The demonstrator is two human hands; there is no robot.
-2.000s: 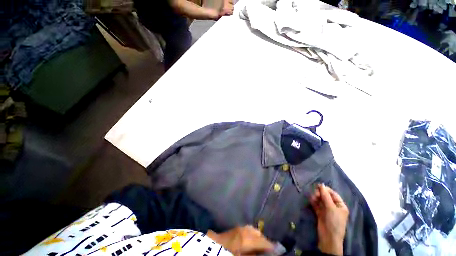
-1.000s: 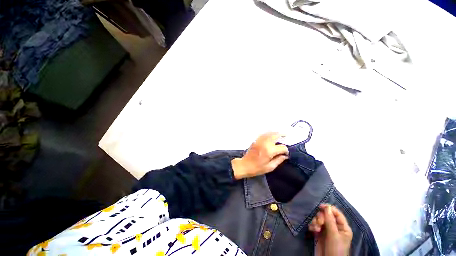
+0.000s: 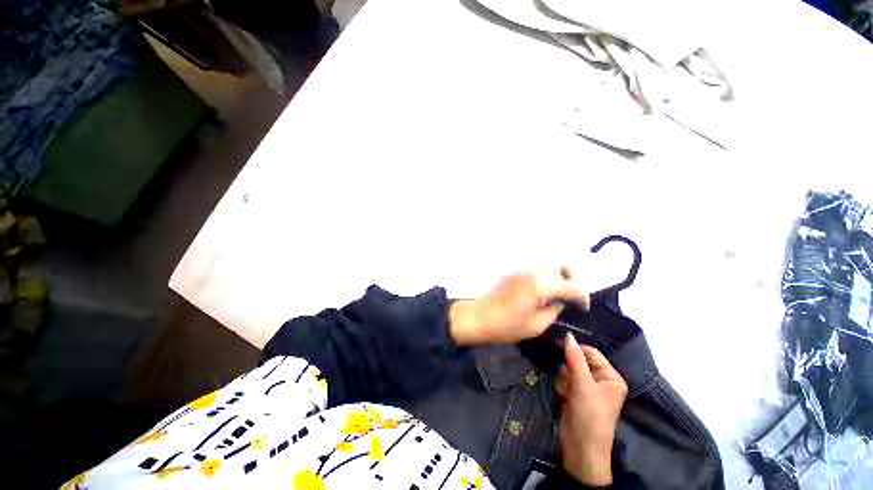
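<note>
A dark grey denim shirt point(image 3: 660, 421) lies on the white table at the bottom, on a black plastic hanger point(image 3: 632, 260) whose hook points up. Gold buttons point(image 3: 516, 428) run down its placket. My left hand point(image 3: 522, 306) is at the collar by the hanger neck, thumb and fingers pinched on the collar edge. My right hand point(image 3: 592, 392) is just below it, fingertips together inside the neck opening. Whether it holds something small cannot be told. A dark tag with a pale edge point(image 3: 538, 475) shows at the bottom, partly cut off.
The white table point(image 3: 402, 172) has its left corner near the floor gap. A pale garment point(image 3: 613, 43) lies at the far side. A shiny clear polybag with dark contents point(image 3: 833, 316) is at the right. A green cart point(image 3: 120, 153) with blue cloth stands at the left.
My left hand came up from the lower placket to the hanger neck, then shifted slightly right. My right hand moved from the right front to the neck opening. The view shifted.
</note>
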